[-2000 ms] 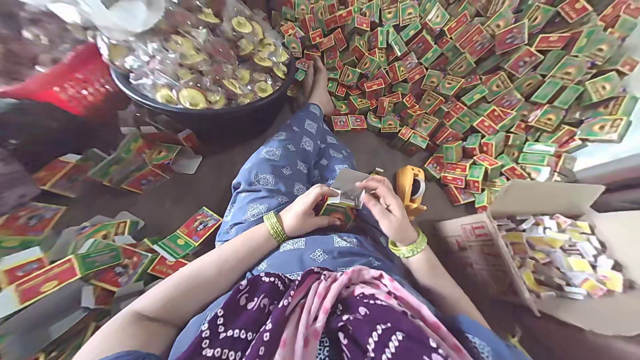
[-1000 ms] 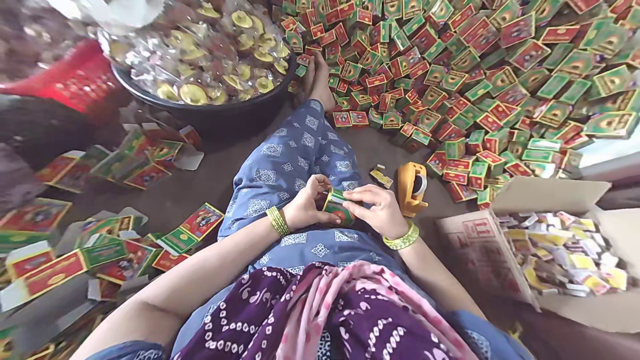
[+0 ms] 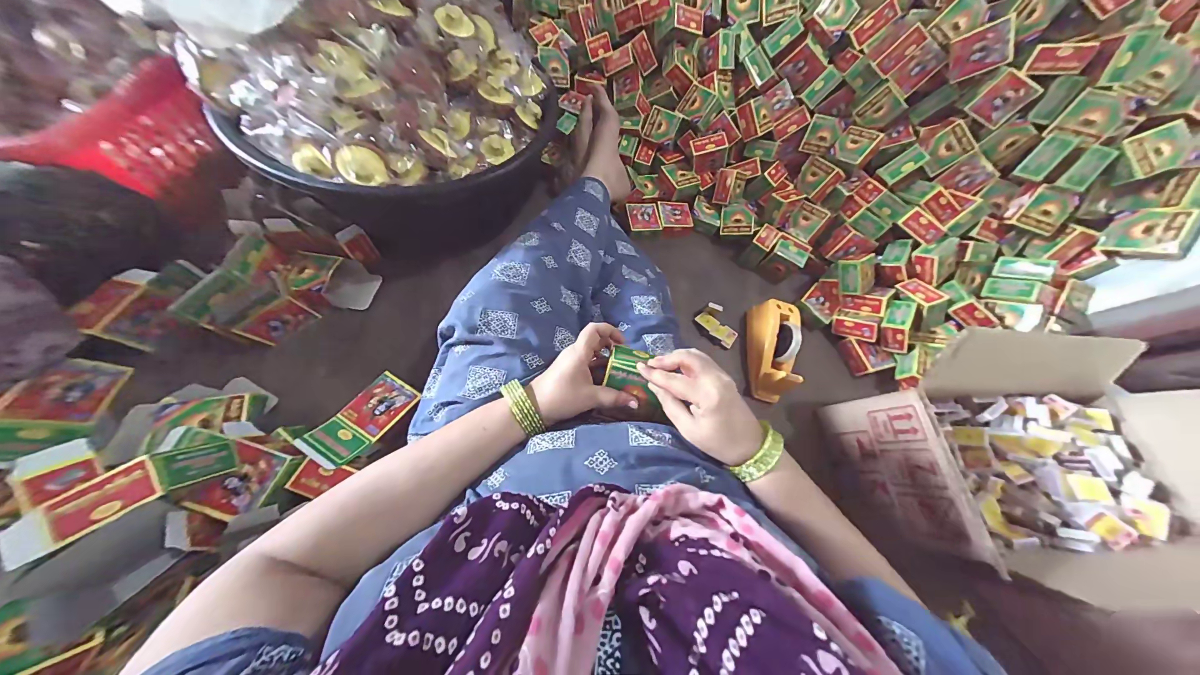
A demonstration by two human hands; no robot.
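Note:
A small green and red printed carton (image 3: 626, 371) is held over my lap between both hands. My left hand (image 3: 578, 377) grips its left side, thumb and fingers around it. My right hand (image 3: 694, 398) has its fingertips on the carton's upper right edge, which looks closed. To the right of my knees an orange tape dispenser (image 3: 771, 349) with a roll of tape lies on the floor, and a small yellow and white packet (image 3: 715, 328) lies beside it. Whether anything is inside the carton is hidden.
A black tub (image 3: 375, 202) of bagged gold-coloured round items stands front left, near a red basket (image 3: 141, 131). Flattened and open cartons (image 3: 103, 497) lie at left. A large heap of closed cartons (image 3: 844, 141) spreads front right. A cardboard box (image 3: 909, 487) of small packets stands at right.
Two seconds ago the carton had a pale grey flap standing up between my hands; now the flap is no longer up. My fingers have shifted around the carton's top.

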